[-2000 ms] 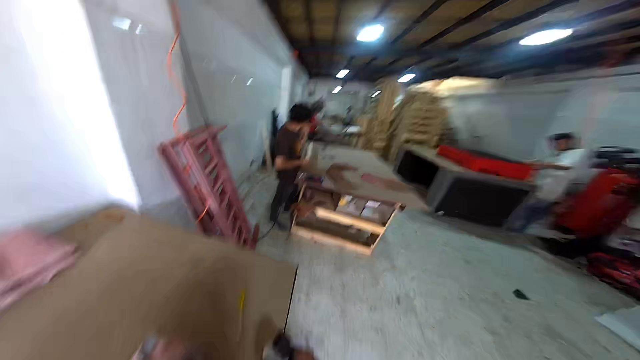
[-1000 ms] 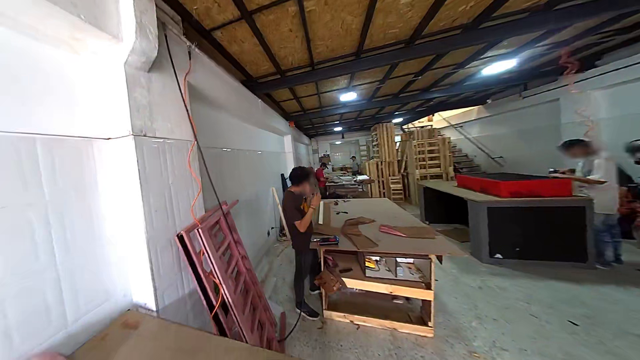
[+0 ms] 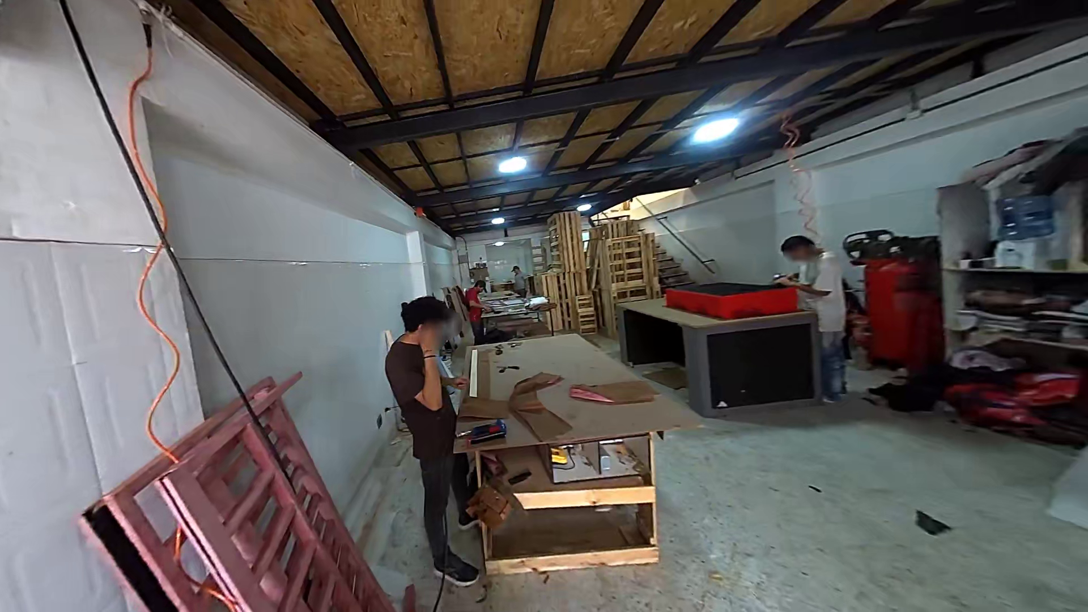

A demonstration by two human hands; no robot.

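Note:
Neither my left hand nor my right hand shows in the head view. Nearest to me, at the lower left, reddish wooden frames [image 3: 280,510] lean against the wall with an orange coiled air hose [image 3: 153,340] hanging over them. Beyond them a wooden worktable [image 3: 595,357] bears brown material pieces [image 3: 535,408] and a blue and red tool [image 3: 487,432]. Its lower shelf holds a yellow tool [image 3: 558,456]. A co-worker in a dark shirt [image 3: 425,399] stands at its left side, one hand raised to the face.
A grey workbench [image 3: 756,365] carries a red and black frame [image 3: 731,300]; a co-worker in a light shirt [image 3: 829,297] stands beside it. Wooden frames [image 3: 625,263] are stacked behind. Red tanks [image 3: 903,310] and loaded shelves [image 3: 1011,270] stand at the right. A dark scrap [image 3: 932,522] lies on the floor.
The view has swung up and to the right. The brown board surface in the foreground, with blurred hands at its edge two seconds ago, is out of sight. The near co-worker's arm is raised now.

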